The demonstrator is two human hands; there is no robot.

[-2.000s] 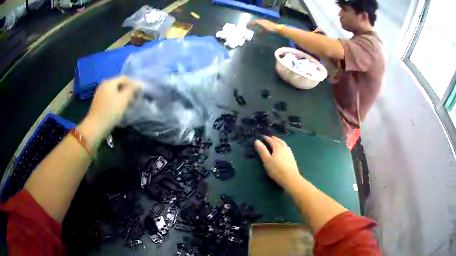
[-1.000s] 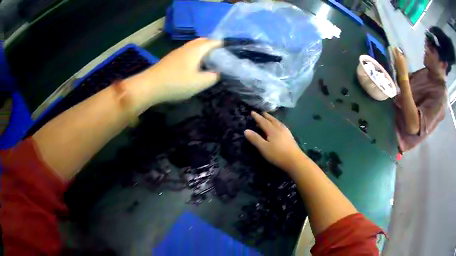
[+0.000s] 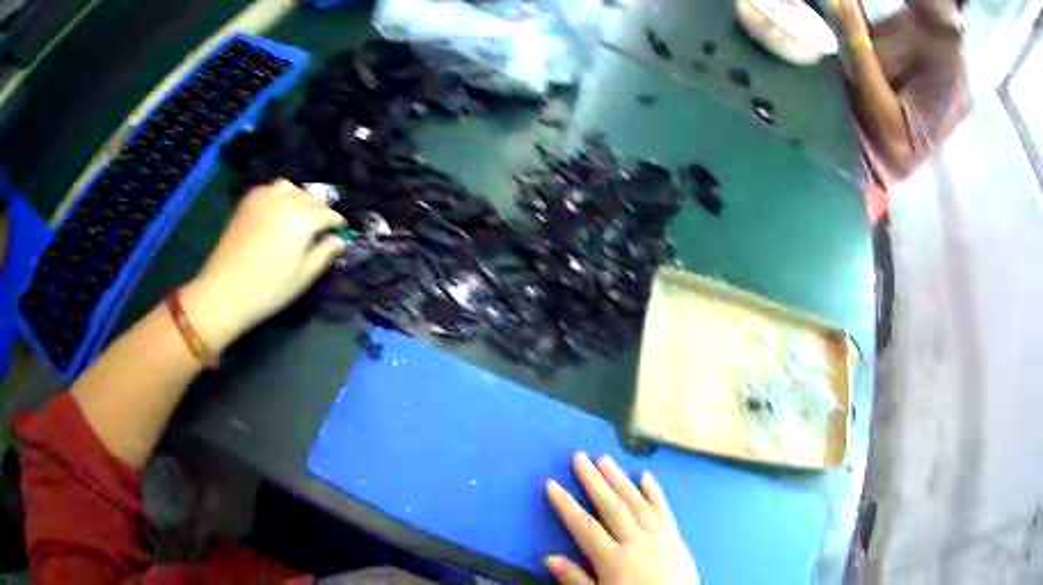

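Loose black plastic parts (image 3: 423, 217) lie in a large heap on the dark green bench. My left hand (image 3: 269, 257) is at the heap's left edge, its fingers bent over the parts; whether it grips one cannot be told. A bare blue plastic sheet (image 3: 458, 440) lies in front of me, below the heap. My right hand (image 3: 623, 526) rests on it with fingers spread, partly cut off by the bottom edge. A tan tray (image 3: 698, 366) with tiny silvery bits and one dark piece stands at the right, by the sheet.
A blue sheet covered with rows of black units (image 3: 149, 206) lies at the far left. A crumpled clear bag (image 3: 503, 46) is beyond the heap. Another person (image 3: 915, 91) is at the upper right beside a pale bowl (image 3: 789, 25). A few loose black parts lie near the bowl.
My left hand has left the bag and come down to the heap. My right hand has moved from the heap onto the blue sheet. The view has tilted down, showing the tray.
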